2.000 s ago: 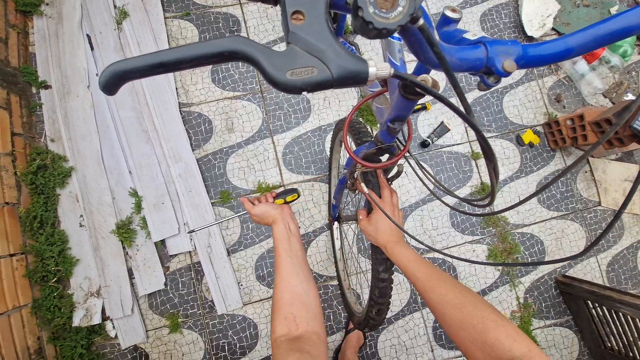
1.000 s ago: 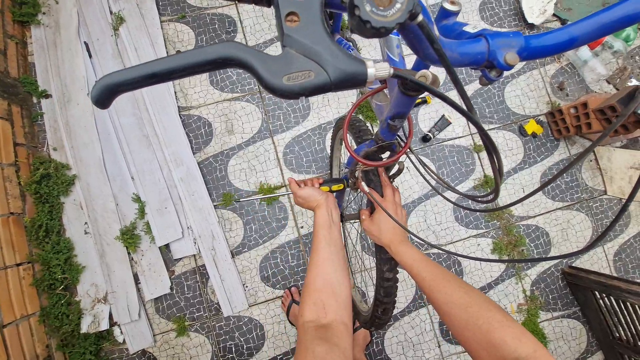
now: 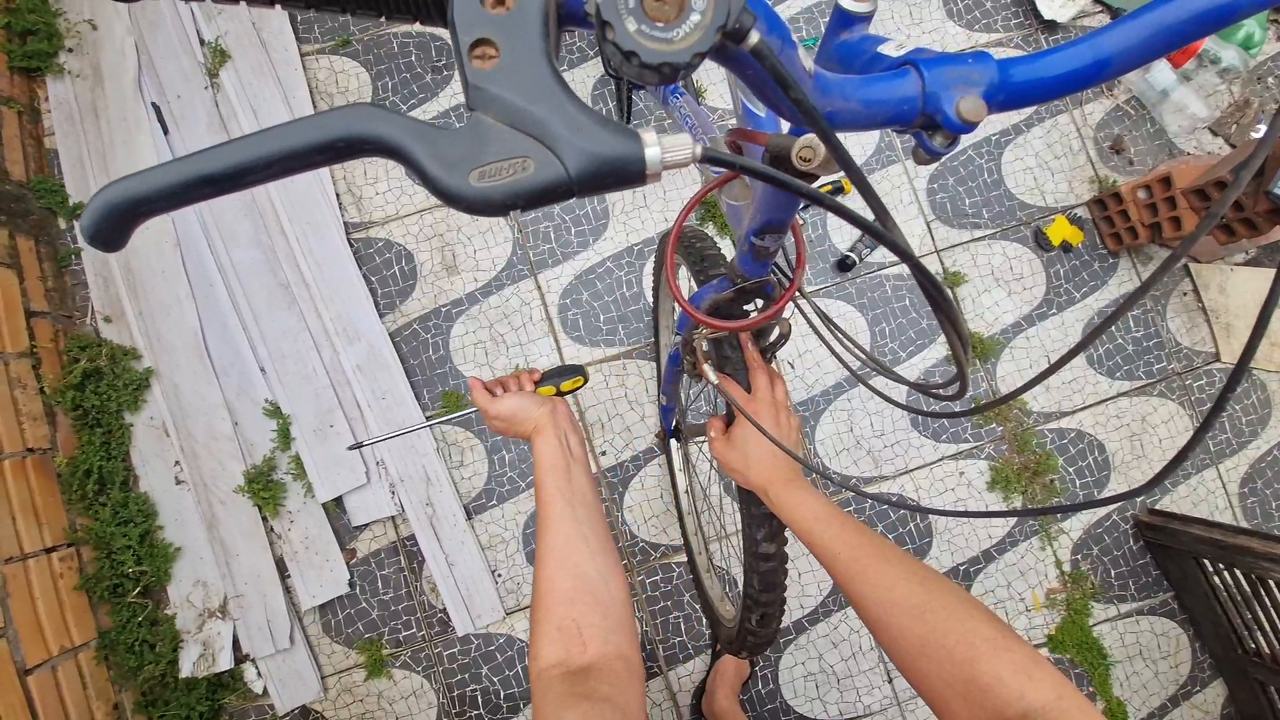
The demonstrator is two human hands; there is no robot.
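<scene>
My left hand (image 3: pixel 515 403) is closed around a screwdriver (image 3: pixel 562 380) with a black and yellow handle, its shaft pointing left over the white boards. My right hand (image 3: pixel 757 425) rests on the front tire (image 3: pixel 762 570) of a blue bicycle, fingers by the rim brake below the fork crown; what its fingertips touch is partly hidden. A red cable ring (image 3: pixel 678 290) hangs around the head of the fork (image 3: pixel 765 235). Close to the camera are the black brake lever (image 3: pixel 300 150) and the blue handlebar (image 3: pixel 1080 70), with black cables (image 3: pixel 1000 510) looping to the right.
White boards (image 3: pixel 300 330) lie on the patterned paving at left, beside weeds and a brick edge. Hollow bricks (image 3: pixel 1165 205), a yellow object (image 3: pixel 1060 232), a small black tube (image 3: pixel 857 252) and plastic bottles (image 3: pixel 1170 100) lie at right. A dark slatted crate (image 3: pixel 1220 600) stands lower right.
My left hand with the screwdriver was farther left two seconds ago, came close to the wheel one second ago, and is now away to the left again. My right hand stays by the tire.
</scene>
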